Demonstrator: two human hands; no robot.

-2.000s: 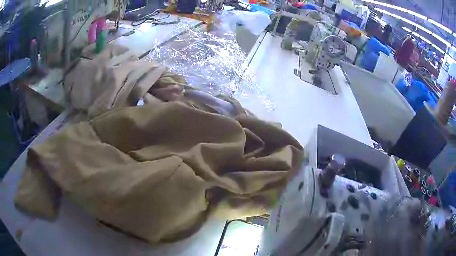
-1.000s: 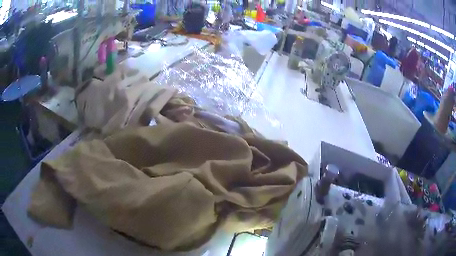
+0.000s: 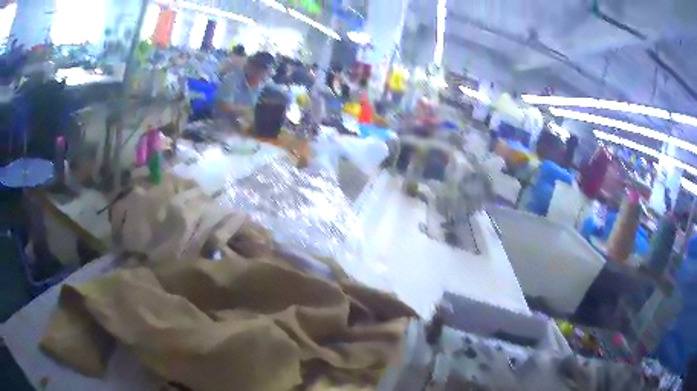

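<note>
A heap of tan-brown cloth (image 3: 222, 321) lies on the white sewing table (image 3: 23, 336) at the lower left. A paler beige garment (image 3: 164, 218) lies behind it. The sewing machine head (image 3: 474, 363) is at the bottom, right of the cloth, blurred and cut off by the lower edge. An open carton (image 3: 497, 317) stands behind the head. Neither of my hands is in the picture.
Clear plastic wrap (image 3: 290, 198) lies on the table beyond the garments. Another machine (image 3: 455, 198) stands on a white table ahead. Thread cones (image 3: 625, 229) stand at the right. A person (image 3: 248, 84) is in the background.
The view has tilted up, so the cloth, machine head and carton sit lower and more of the hall and ceiling lights shows. The cloth has not visibly moved on the table.
</note>
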